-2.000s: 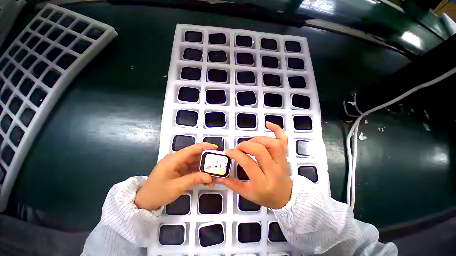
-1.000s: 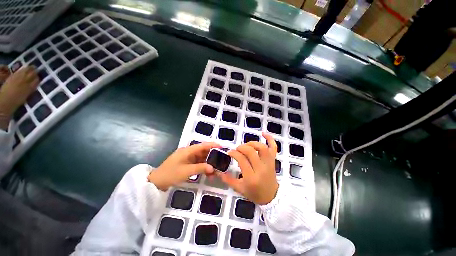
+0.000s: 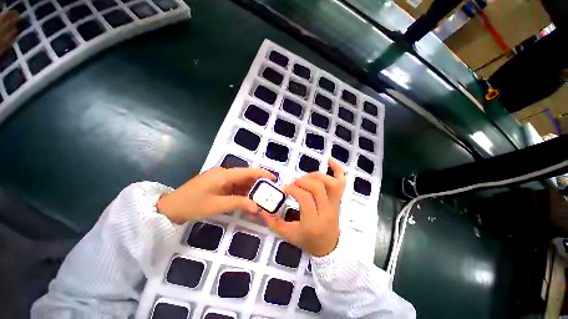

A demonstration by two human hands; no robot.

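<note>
A smartwatch head [image 3: 267, 196] with a lit white face and dark rim is held above the foam tray. My left hand [image 3: 208, 196] grips its left edge between thumb and fingers. My right hand [image 3: 311, 209] grips its right side with thumb and fingertips. The white foam tray [image 3: 218, 146] lies slanted under my hands, with dark-faced watch heads in its pockets. My hands and sleeves hide part of the middle pockets. A pocket at the right side, beside my right hand, looks white.
A neighbour's white tray [image 3: 99, 45] with dark watch heads is at upper left, with part of another person's hand [image 3: 7, 30] over it. A black post [image 3: 486, 167] and white cable [image 3: 398, 233] are at right. Cartons [image 3: 470, 37] stand at upper right.
The held watch's face was lit, then dark, and is now lit white. The view has turned, so the tray appears more slanted. Both hands keep hold of the watch.
</note>
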